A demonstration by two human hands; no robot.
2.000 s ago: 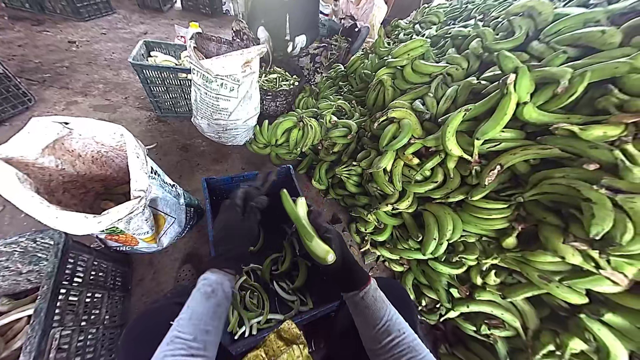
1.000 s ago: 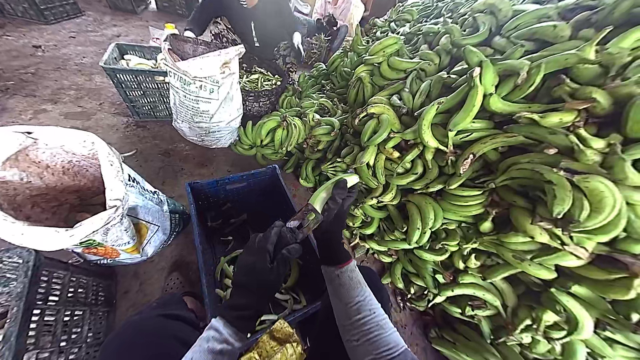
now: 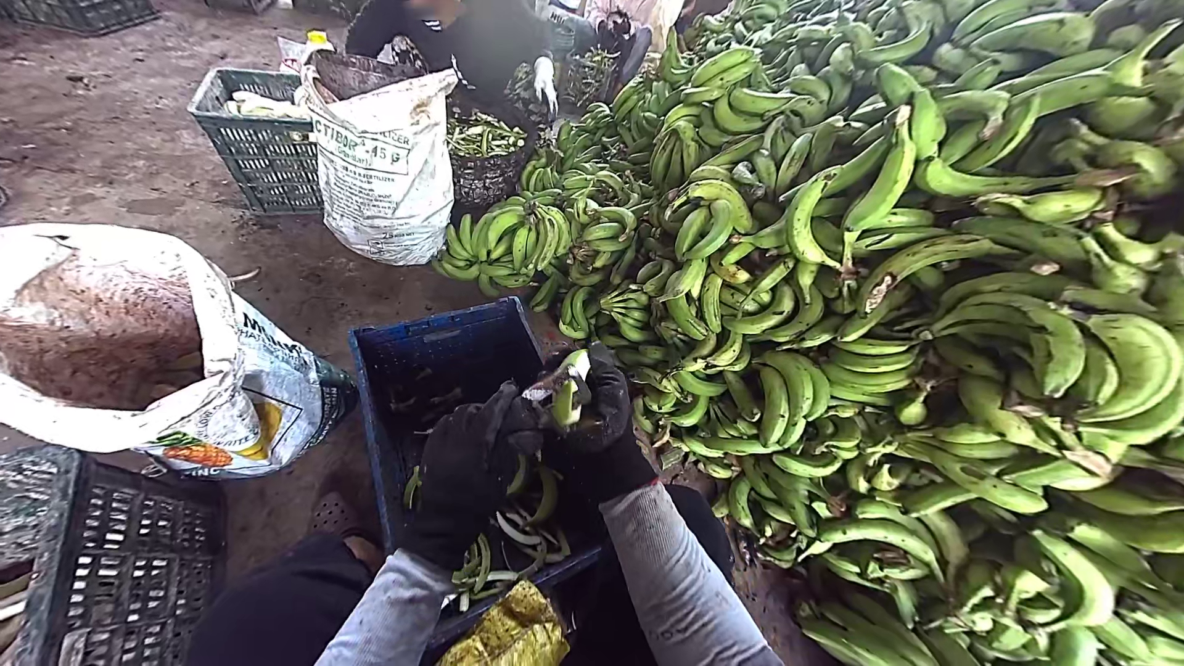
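Note:
Both hands wear black gloves, close together above a blue plastic crate (image 3: 444,321). My right hand (image 3: 601,425) is closed around a partly peeled green plantain (image 3: 567,393), whose pale flesh shows at the upper end. My left hand (image 3: 481,462) is closed on a small tool with a bit of metal (image 3: 539,388) showing against the plantain; it looks like a knife, but its shape is mostly hidden. Strips of green peel (image 3: 532,536) lie in the crate beneath the hands. To the right rises a large heap of green plantains (image 3: 879,370).
An open white sack (image 3: 213,407) stands at the left, above a black crate (image 3: 139,555). Farther back are another white sack (image 3: 384,176), a green crate with pale plantains (image 3: 268,166) and a basket of peels (image 3: 490,166). A person in dark clothes (image 3: 462,46) sits behind them.
Two seconds ago the plantain lay across my right hand, with the left hand over the crate's left part. Both hands have since come together at the plantain, which now points up, foreshortened.

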